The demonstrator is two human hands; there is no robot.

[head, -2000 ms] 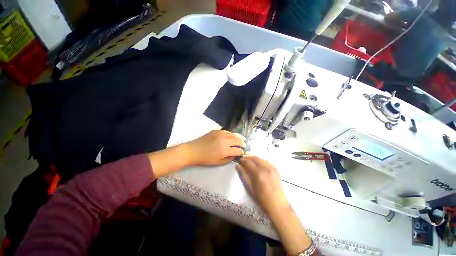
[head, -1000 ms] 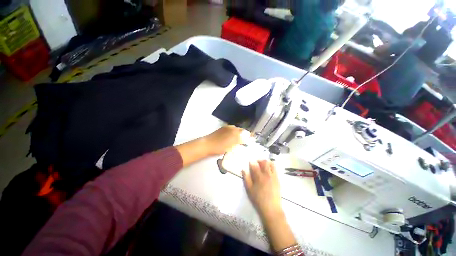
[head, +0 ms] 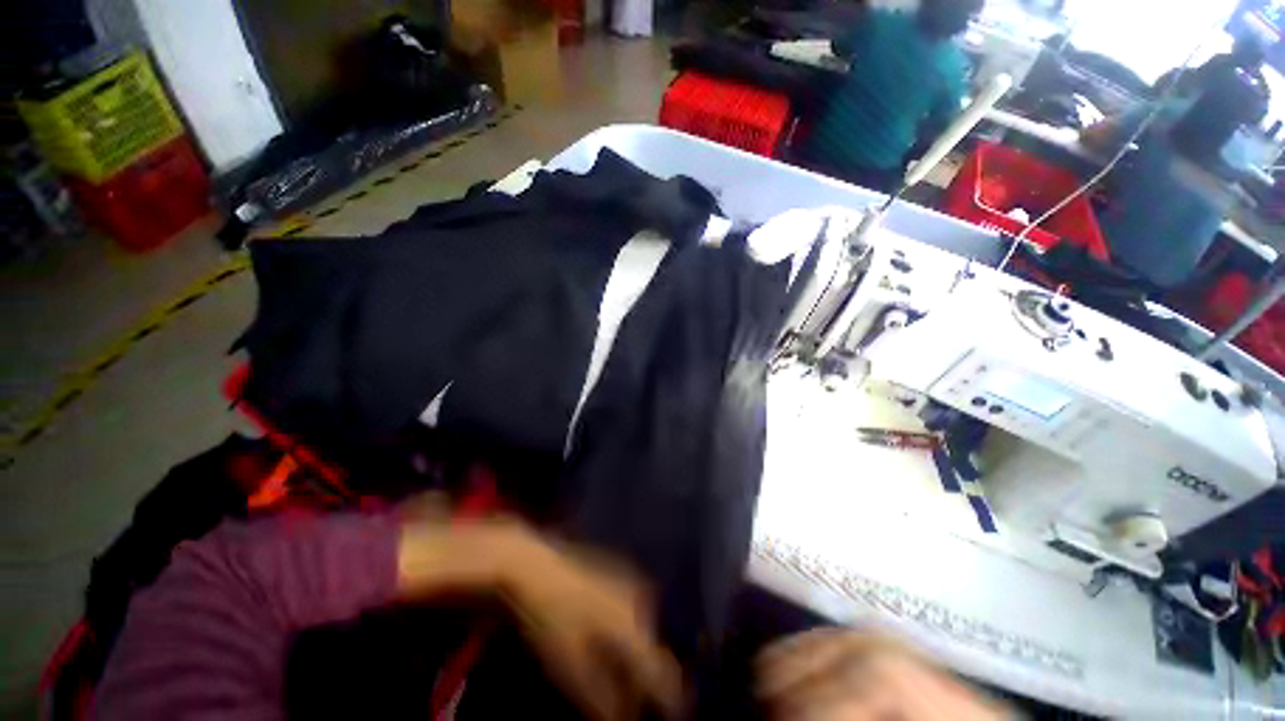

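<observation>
A black fabric panel [head: 684,409] hangs from beside the needle over the table's front edge towards my lap. More black panels [head: 423,310] lie spread at the left of the table. My left hand [head: 599,627] is blurred over the hanging fabric's lower part. My right hand [head: 867,676] is blurred at the bottom edge, partly cut off, close to the fabric. Whether either hand grips it cannot be told. The white sewing machine [head: 1043,395] stands right of the fabric. Red-handled snips [head: 899,438] lie on the table beside dark narrow strips [head: 964,472].
A red crate [head: 289,437] with black fabric is below the table's left side. The pale raised table rim [head: 655,145] runs behind the work. Yellow [head: 106,116] and red crates stand far left. Two people sit at stations behind. A thread cone [head: 1139,533] is at right.
Both hands have moved from the needle down towards my lap and blurred. A black panel now hangs across the table front where white surface showed. The view has shifted.
</observation>
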